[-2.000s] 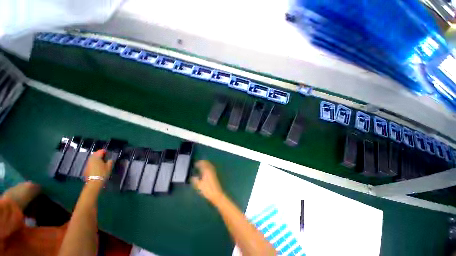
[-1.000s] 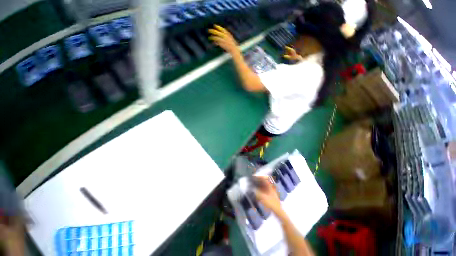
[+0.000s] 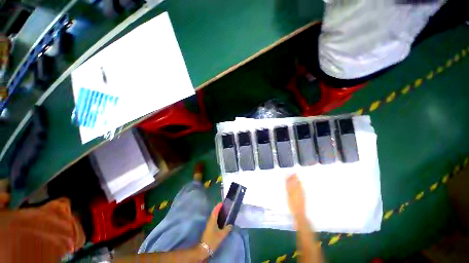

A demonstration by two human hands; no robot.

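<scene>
A white packing tray [image 3: 329, 198] lies low in front of me, beside my knee. Several dark units [image 3: 282, 146] stand side by side in a row along its far half, glossy black ends pointing away from me. My left hand [image 3: 215, 228], with a bracelet at the wrist, holds another dark unit [image 3: 231, 205], tilted, at the tray's near left corner. My right hand [image 3: 295, 190] is over the near half of the tray, blurred; I see no unit in it, but its fingers are unclear.
A green bench [image 3: 226, 36] carries white paper [image 3: 149, 67] with a blue label sheet [image 3: 95, 106] and a pen [image 3: 104, 75]. Red stools [image 3: 121, 218], white sheets [image 3: 122, 164] and yellow-black floor tape surround the tray. A person in white [image 3: 360, 41] is at upper right, an orange sleeve [image 3: 38, 231] at lower left.
The view has swung from the bench down to the tray. The tray now shows a full-width row of units. My left hand has come into view with a unit; my right hand has left the row.
</scene>
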